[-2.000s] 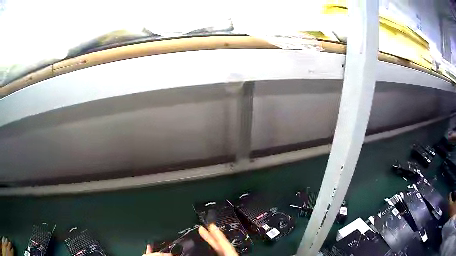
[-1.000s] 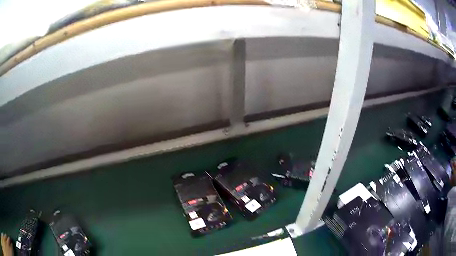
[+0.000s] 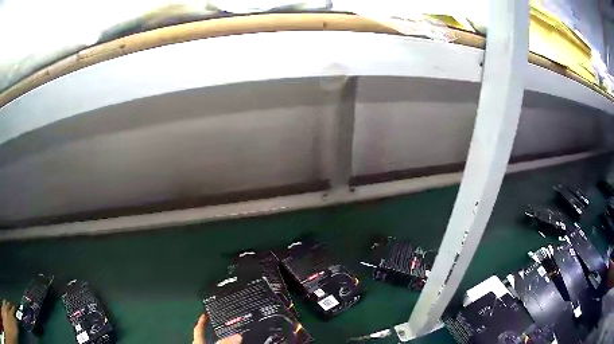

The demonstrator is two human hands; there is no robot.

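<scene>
My left hand, cut off by the bottom edge, grips a black retail box at its left side and lower face. The two visible fingertips look like one hand. The box has fine pale text lines, a small red mark and a hang tab at its top. It partly covers another black box lying behind it. Just right lies a third box with a white barcode label. My right hand is not in view.
Another person's hand shows at the left edge, near two boxes on the green belt. A slanting white post stands right of centre. Overlapping black cartons lie right of it.
Two hands were over the boxes two seconds ago, and neither showed one second ago. Now my left hand is in view with a box. The large white sheet is out of view.
</scene>
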